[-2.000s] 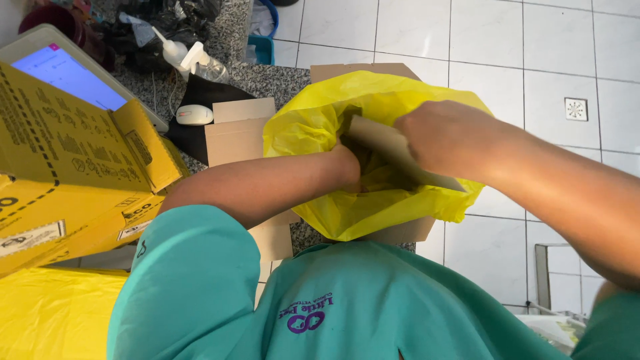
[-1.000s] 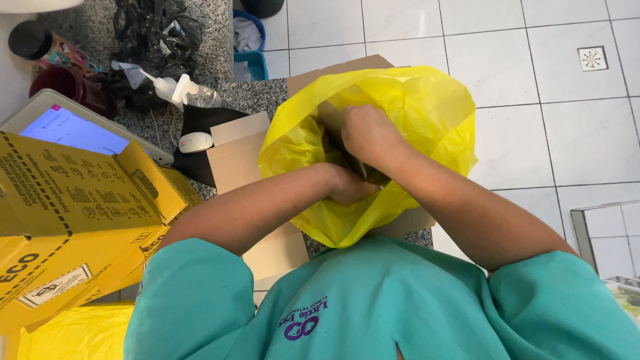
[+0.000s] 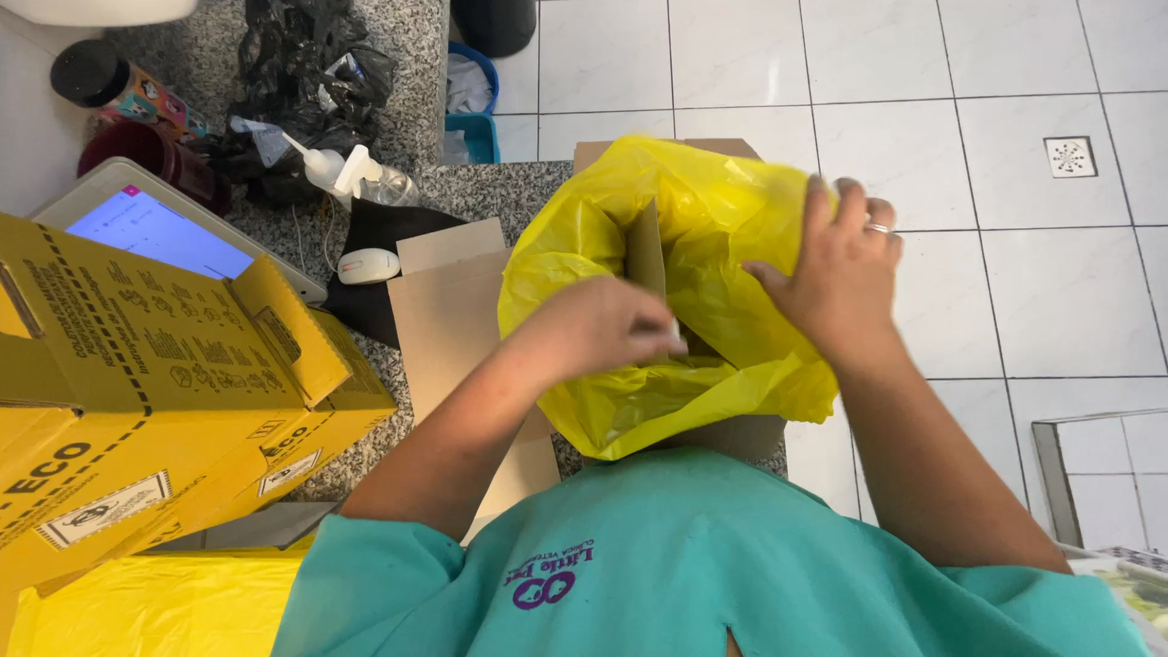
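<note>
A yellow plastic bag (image 3: 748, 196) lines a cardboard box, whose brown flaps (image 3: 447, 319) stick out around it. Inside the bag stands a cardboard piece (image 3: 646, 251), upright near the middle. My left hand (image 3: 607, 324) is blurred over the bag's opening, its fingers curled; something small and whitish shows at the fingertips, too blurred to name. My right hand (image 3: 844, 265), with a ring on one finger, lies spread on the bag's right rim, thumb toward the opening. The bottom of the bag is mostly hidden.
Yellow printed cardboard boxes (image 3: 182, 411) stand at the left, beside a tablet-like screen (image 3: 155, 228). A white mouse (image 3: 368, 265), a spray bottle (image 3: 388, 185) and black plastic bags (image 3: 301, 91) lie on the granite counter (image 3: 415, 100). Another yellow bag (image 3: 164, 602) is at lower left.
My right hand has come out of the bag and moved right to its rim. My left hand has risen from inside to above the opening.
</note>
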